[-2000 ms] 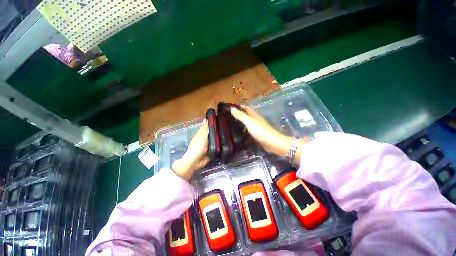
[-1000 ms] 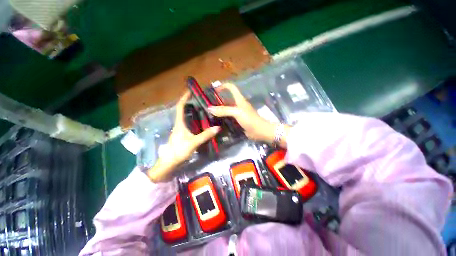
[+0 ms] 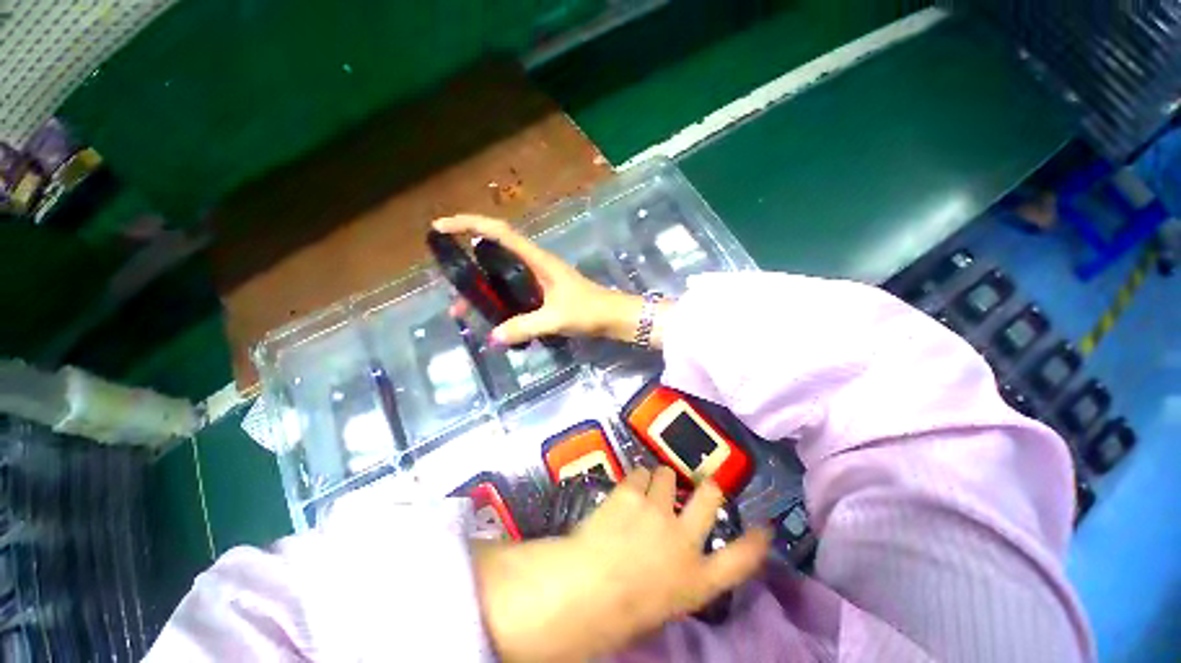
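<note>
My right hand (image 3: 551, 292) holds at least two black-and-red phones (image 3: 490, 279) on edge above the clear tray (image 3: 421, 451). My left hand (image 3: 622, 557) is blurred and reaches across low in front, fingers spread over a dark phone (image 3: 721, 531) that is mostly hidden beneath them. Whether it grips that phone cannot be told. Red phones lie front up in the near row: one on the right (image 3: 689, 440), one in the middle (image 3: 583, 453), and one farther left (image 3: 490, 508), partly covered by my left hand and sleeve.
A brown board (image 3: 389, 194) lies behind the tray on the green bench (image 3: 842, 168). Stacked trays stand at the left (image 3: 71, 544). More trays with dark phones (image 3: 1023, 343) are at the right, beside a blue floor with a yellow marking.
My left hand has left the phones held between both hands and moved down to the near row, over the black phone lying there. My right hand alone keeps the held phones, now farther left in view.
</note>
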